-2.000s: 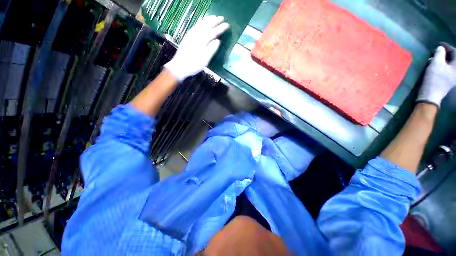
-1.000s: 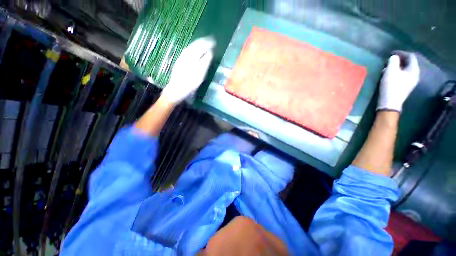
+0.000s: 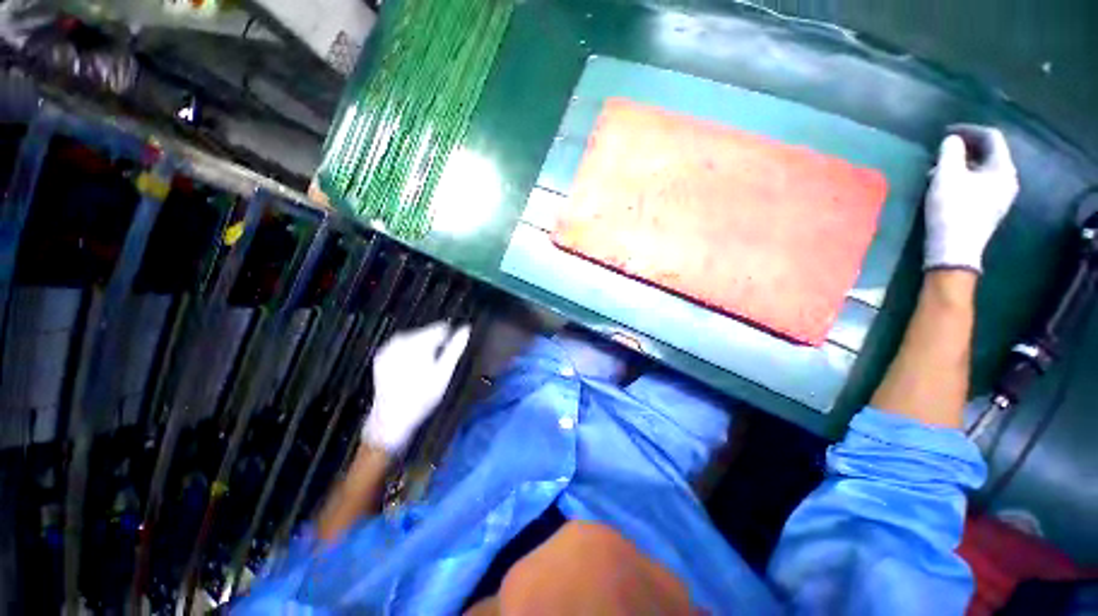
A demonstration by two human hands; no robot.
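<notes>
A red-orange pad [image 3: 722, 217] lies flat on a pale grey-green base plate [image 3: 674, 341] on the bench. My left hand [image 3: 413, 383], in a white glove, is below the bench's front edge beside the dark racks, clear of the pad. Its fingers look slightly apart, and no held thing shows. My right hand [image 3: 969, 202], also gloved, rests curled on the mat just right of the base plate. A dark patch shows between its thumb and fingers; I cannot tell whether it is a held thing or shadow.
Thin green strands [image 3: 421, 108] lie on the dark green mat [image 3: 530, 72] at the left end. Dark board racks [image 3: 157, 361] with yellow marks stand at lower left. An electric screwdriver [image 3: 1029, 349] with its cable lies at the right. Red material [image 3: 1023, 563] shows at lower right.
My left hand has left the green strands and moved down below the bench edge. My right hand stays curled beside the base plate. The view has shifted; the pad still lies on the plate.
</notes>
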